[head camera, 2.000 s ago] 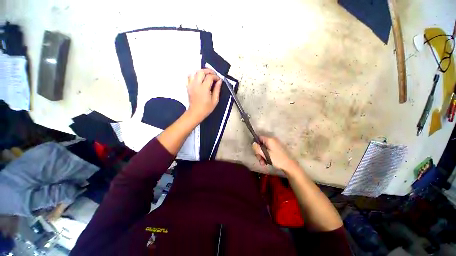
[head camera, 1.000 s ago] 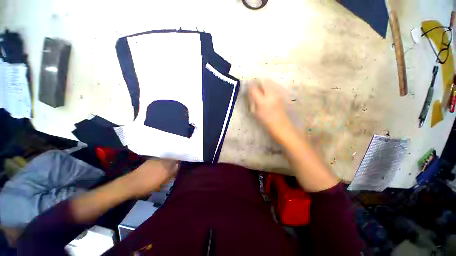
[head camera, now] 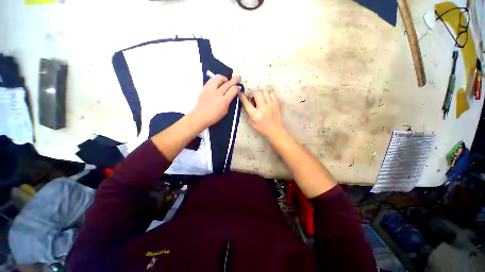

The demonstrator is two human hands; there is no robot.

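The dark jacket panel lies flat on the worktable, with white interfacing over most of it and a narrow white stay tape along its right edge. A rounded dark patch shows on the interfacing, partly under my left forearm. My left hand rests on the panel near its upper right corner, fingertips at the tape. My right hand is at the same corner from the right, its thumb and forefinger near the edge. Whether the fingers pinch the cloth is too small to tell.
A grey metallic block stands at the left, with dark scraps nearer me. A dark ring-shaped handle shows at the top edge. At the right are a wooden stick, glasses, a yellow piece and a perforated sheet.
The long dark tool left my right hand between the first and second frames. Both hands have since come together at the panel's corner, my left from the near table edge.
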